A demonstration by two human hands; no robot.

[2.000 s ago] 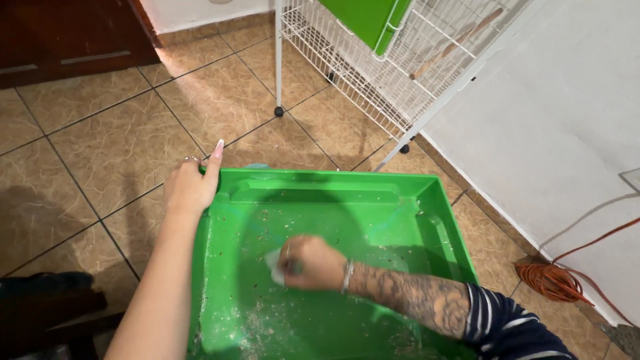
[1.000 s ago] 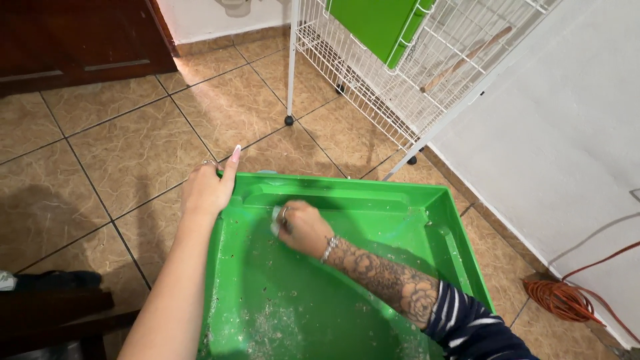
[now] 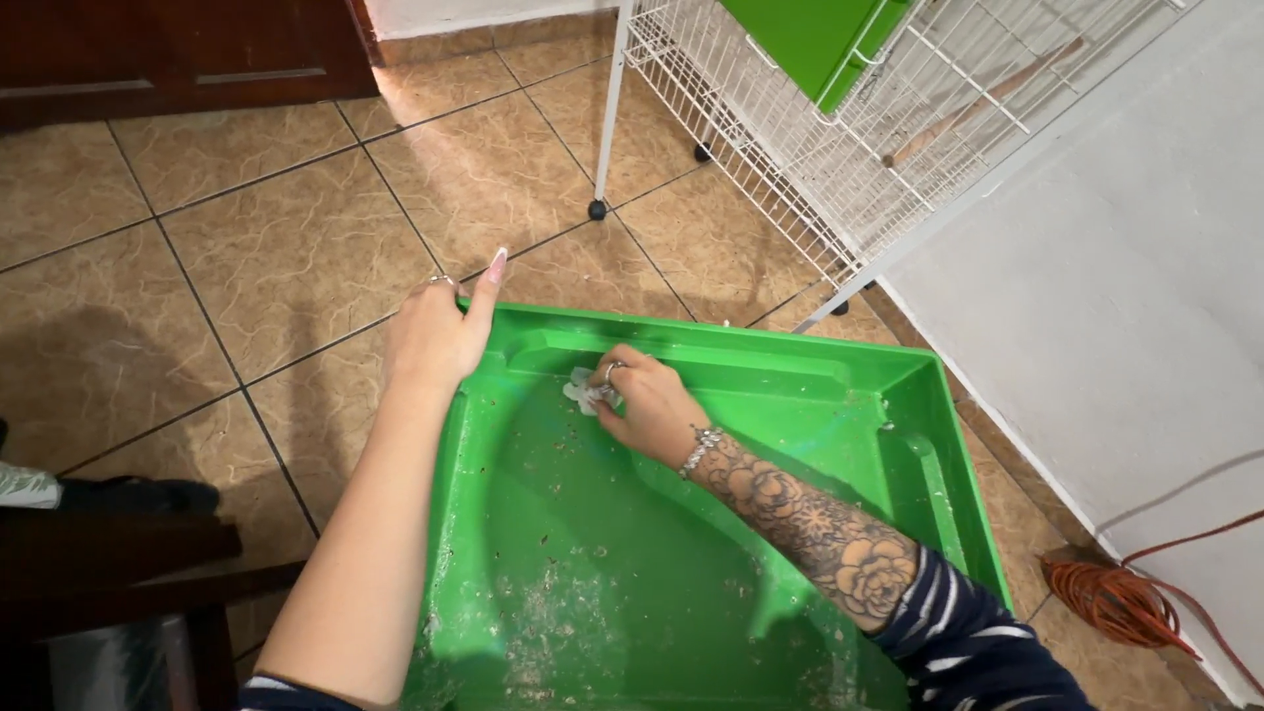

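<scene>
A large green plastic tray [image 3: 721,336] lies before me, with crumbs and pale residue scattered over its bottom, thickest at the lower left. My left hand [image 3: 439,326] grips the tray's far left corner, thumb along the rim and fingers hidden over the outer side. Inside the tray, near its far wall, my right hand [image 3: 647,405] pinches a crumpled white tissue or wipe [image 3: 581,391] against the tray's bottom. How wet the wipe is cannot be told.
A white wire cage [image 3: 750,168] on a wheeled stand is beyond the tray. Coiled orange cord [image 3: 1111,597] lies at right by the white wall [image 3: 1116,296]. Dark wooden furniture [image 3: 109,568] is at lower left, a brown wooden door [image 3: 178,49] at upper left.
My right hand, holding the wipe, has moved from the tray's middle left toward its far wall. My left hand has stayed on the corner.
</scene>
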